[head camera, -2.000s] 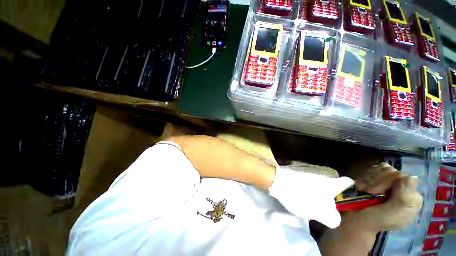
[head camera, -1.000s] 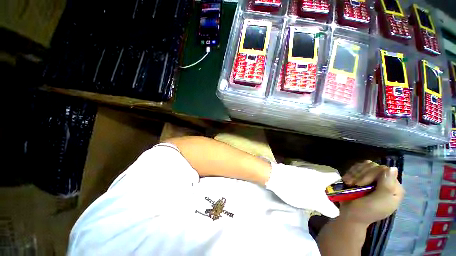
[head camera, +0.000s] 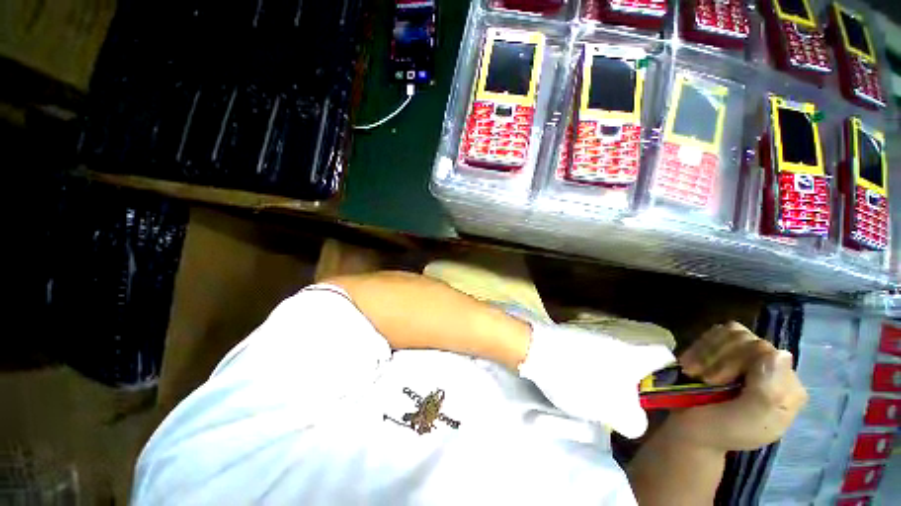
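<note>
My left hand (head camera: 598, 378), in a white glove, and my bare right hand (head camera: 741, 385) hold one keypad phone (head camera: 689, 397) between them at the lower right. The phone is seen edge-on, with a red side facing down and some yellow frame and dark face above. The glove covers its left end and my right fingers its right end; whether the red cover is fully seated cannot be seen. Above, a clear plastic tray (head camera: 593, 219) holds two rows of red and yellow keypad phones. One pocket has a pale, hazy-looking phone (head camera: 690, 148).
A smartphone (head camera: 413, 44) on a white cord lies on the green bench (head camera: 395, 188). A shiny black wrapped stack (head camera: 227, 109) stands left of it. Grey sheeting (head camera: 815, 395) with red covers (head camera: 874, 448) is at the lower right. A brown carton (head camera: 222, 287) is below the bench.
Both hands and the held phone have shifted a little left and stay together. The phone now looks more level. The tray view has shifted slightly with the camera.
</note>
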